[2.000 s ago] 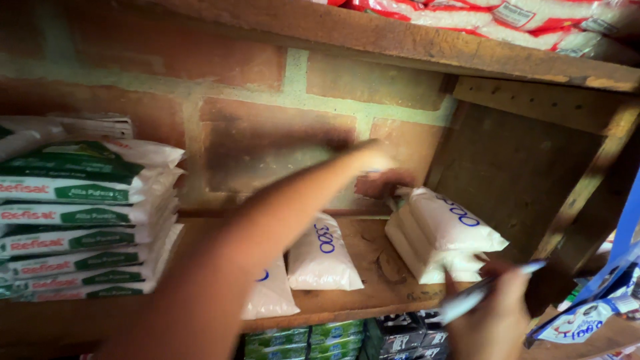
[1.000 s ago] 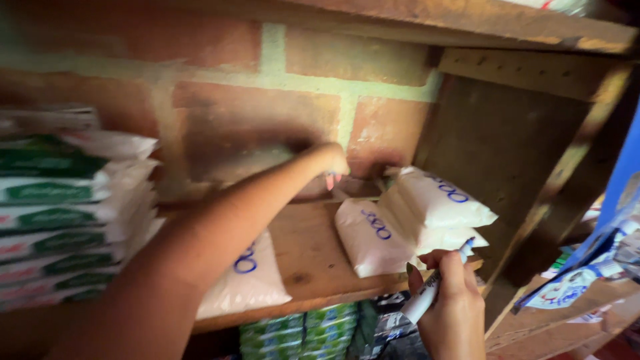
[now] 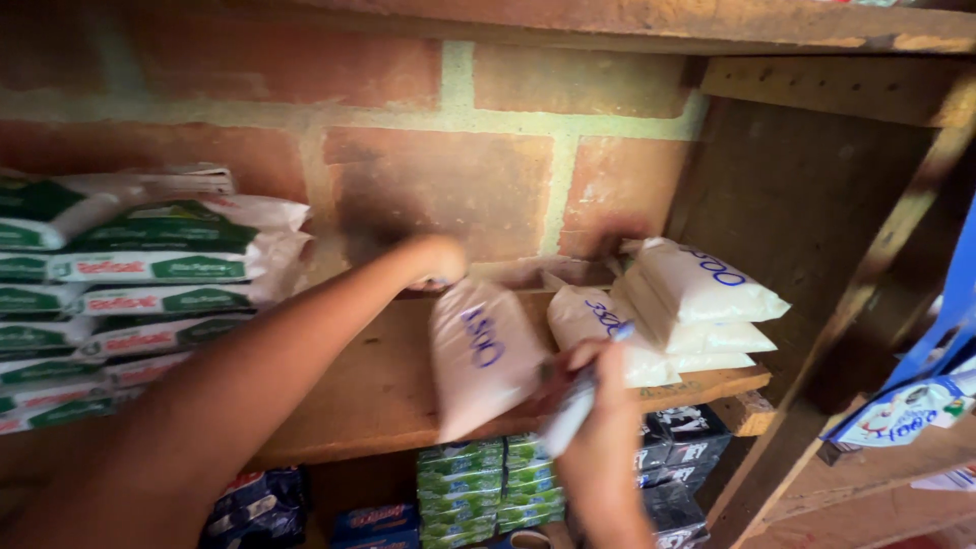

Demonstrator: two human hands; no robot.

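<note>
My left hand [image 3: 438, 263] grips the gathered top of a clear plastic bag of white powder or grains [image 3: 484, 351], marked with blue handwritten digits, which tilts over the shelf's front part. My right hand [image 3: 598, 381] holds a white marker [image 3: 572, 412] with a blue tip; its fingers are close to the bag's lower right side, blurred. Behind the marker tip another marked bag [image 3: 583, 316] leans against a stack of similar bags [image 3: 686, 290] at the shelf's right end.
Stacked green and white salt packets [image 3: 164, 267] stand at the left of the wooden shelf [image 3: 343, 404], before a brick wall [image 3: 442, 183]. Below are green packs [image 3: 457, 488] and dark packs [image 3: 682, 442]. A wooden upright [image 3: 846, 335] and hanging blue packaging [image 3: 938, 305] are at the right.
A second ago my left hand was near the wall, beside the marked bag next to the stack. Now it holds a bag farther left. My right hand, with the marker, has moved left from the stack.
</note>
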